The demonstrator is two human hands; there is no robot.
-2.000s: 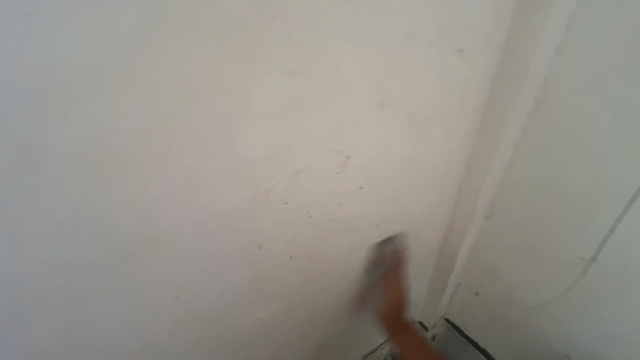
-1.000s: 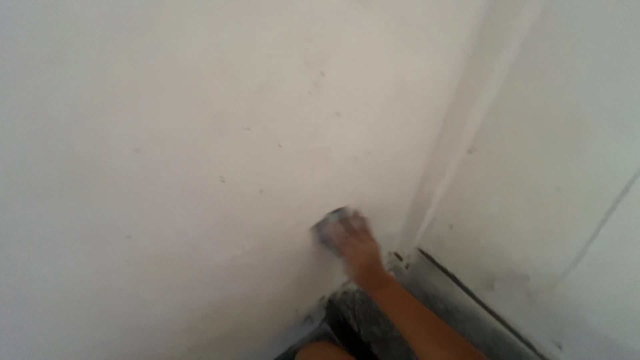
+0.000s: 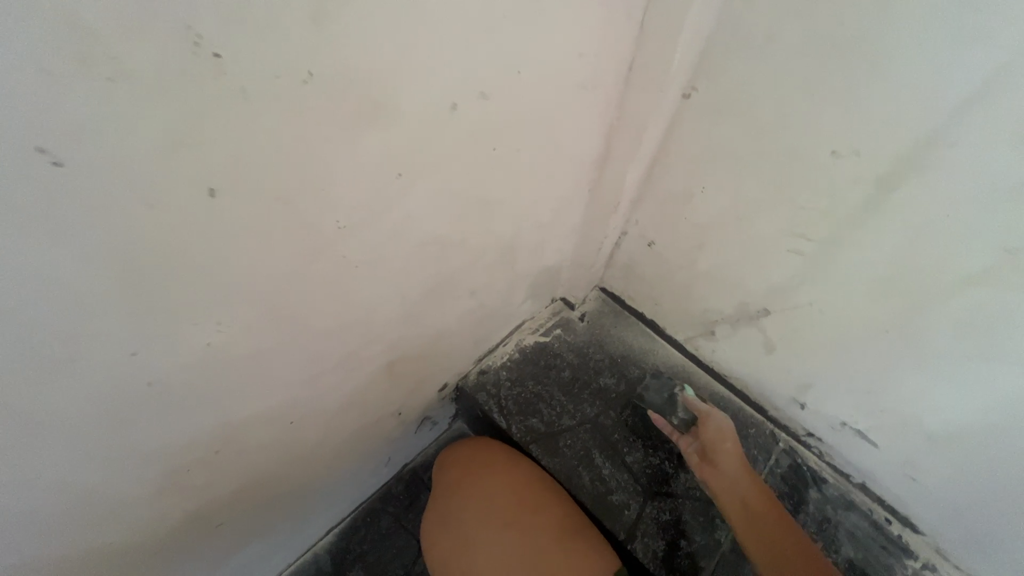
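Note:
My right hand (image 3: 704,436) reaches in from the lower right and grips a small dark block (image 3: 668,402), perhaps a sanding block, between thumb and fingers. The block is over the dusty dark tiled ledge (image 3: 560,384), close to the foot of the right wall; whether it touches the tile I cannot tell. The off-white left wall (image 3: 320,240), with small dark specks and scuffs, stands apart from the hand. My left hand is out of view.
My bare knee (image 3: 504,504) fills the bottom middle, beside the ledge's edge. The right wall (image 3: 840,200) meets the left one at a corner with a vertical strip (image 3: 640,160). Lower dark tiles (image 3: 368,512) lie left of the knee.
My right hand was on the left wall with the block, blurred by motion; now it is off that wall, over the dark ledge. The view has shifted down toward the corner.

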